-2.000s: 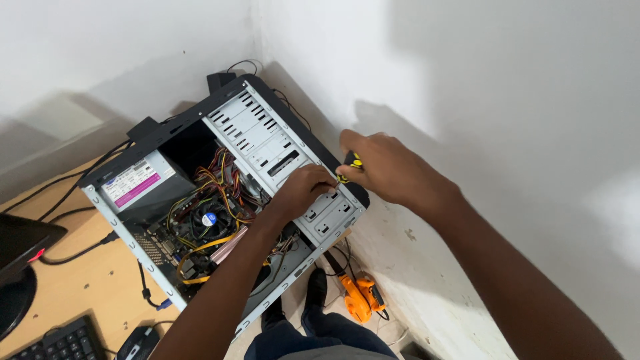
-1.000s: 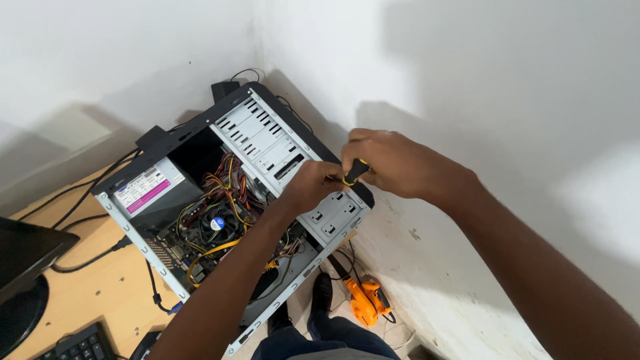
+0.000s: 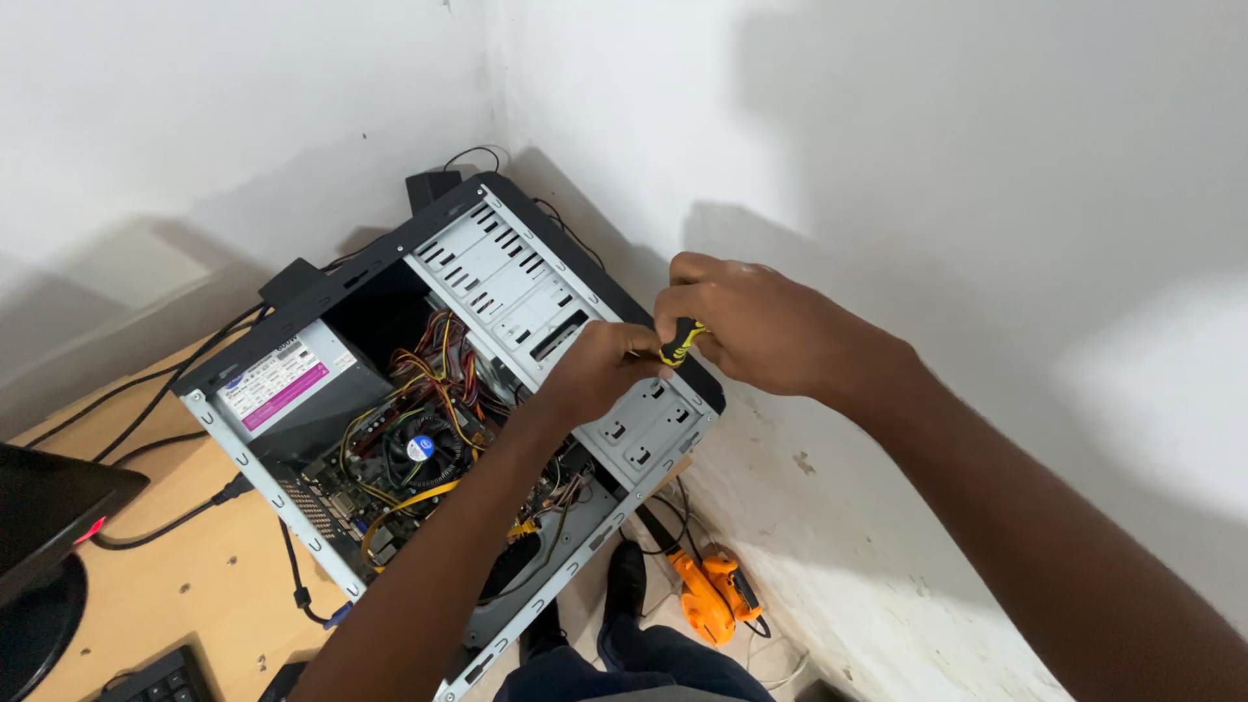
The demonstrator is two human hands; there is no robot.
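A desktop computer case (image 3: 512, 283) stands with its side off, its metal drive cage facing up. My right hand (image 3: 780, 327) is closed around the black and yellow handle of a screwdriver (image 3: 682, 341), over the cage's lower right part. Close beside it, my left hand (image 3: 604, 366) has its fingertips at the lower end of the handle; whether they grip the tool or a small part cannot be made out. The screwdriver's tip is hidden. Inside the case lie a CPU cooler fan (image 3: 421, 448), bundled wires (image 3: 444, 366) and a power supply (image 3: 283, 385) with a printed label.
A monitor (image 3: 49, 517) and a keyboard (image 3: 161, 678) are on the wooden table (image 3: 185, 575) at the left, with black cables behind. White walls rise at the back and right. An orange blower (image 3: 707, 595) lies on the floor near my feet.
Both hands stay together over the drive cage. My right hand has changed its hold and angle on the screwdriver handle.
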